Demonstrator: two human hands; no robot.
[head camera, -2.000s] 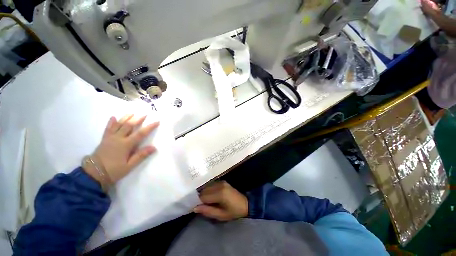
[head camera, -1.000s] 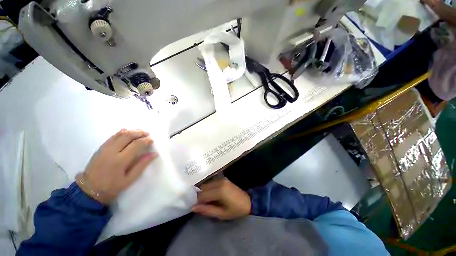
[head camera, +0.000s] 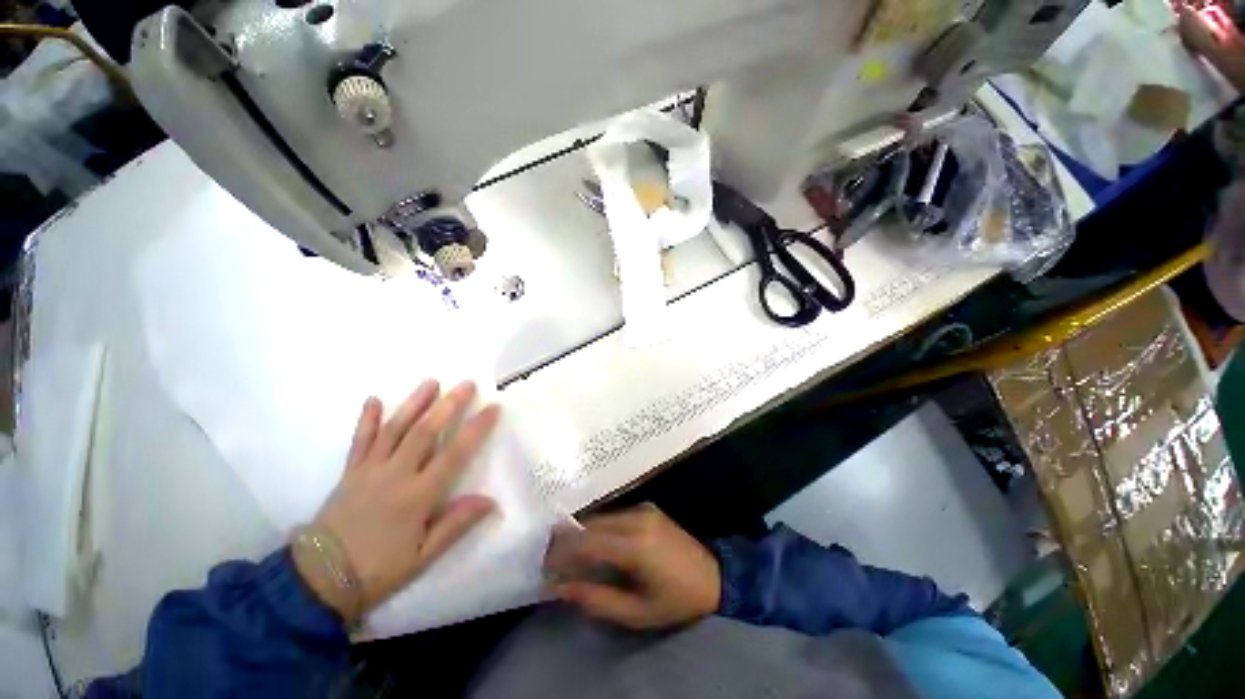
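Observation:
A white fabric panel (head camera: 314, 355) lies on the table from under the sewing machine's needle area (head camera: 444, 284) toward me; its far outline blends into the table. My left hand (head camera: 417, 498) lies flat on the panel with fingers spread, palm down. My right hand (head camera: 635, 567) is at the table's front edge, its fingers closed on the panel's near right corner; the fingertips are partly hidden. The machine head (head camera: 546, 82) stands over the table.
A looped white strip (head camera: 635, 232) lies right of the needle, beside black-handled shears (head camera: 806, 273) and partly hidden snips. A clear plastic bag (head camera: 1004, 205) lies further right. Folded white fabric (head camera: 85, 478) is at the left. Wrapped cardboard (head camera: 1133, 478) is at the lower right. Another person's hand (head camera: 1212, 48) shows top right.
My left hand has gone from bunched to flat and spread. The panel, rumpled a second ago, lies smoother. My right hand stays at its corner. The camera view has shifted slightly.

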